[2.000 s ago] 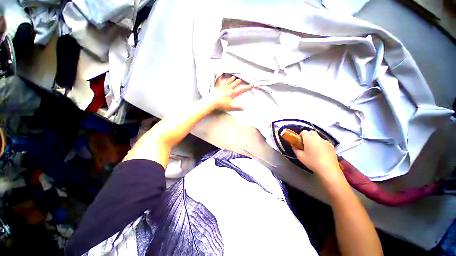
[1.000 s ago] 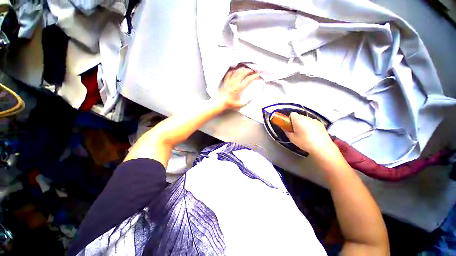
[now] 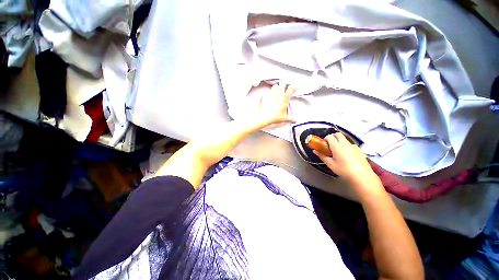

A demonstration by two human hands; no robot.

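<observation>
A large pale garment (image 3: 361, 104) lies crumpled in many folds on the pressing table. The steam iron (image 3: 304, 136), dark with a pale metal rim, sits at the garment's near edge, its tip to the left. My right hand (image 3: 342, 156) is closed around its orange-brown handle (image 3: 317, 144). The maroon hose (image 3: 418, 192) trails from the back of the iron to the right. My left hand (image 3: 276, 104) lies on the cloth left of the iron, fingers spread; whether it pinches any cloth cannot be told.
The pressing table (image 3: 262, 147) has its near edge just before my body. A heap of pale garments (image 3: 82, 49) with dark and red pieces (image 3: 96, 117) stands at the far left. Scraps of cloth (image 3: 82, 202) cover the floor at the lower left.
My left hand has shifted right over the cloth, nearer the iron, with its fingers now spread. The iron stays near the garment's front edge in my right hand. The view has shifted slightly.
</observation>
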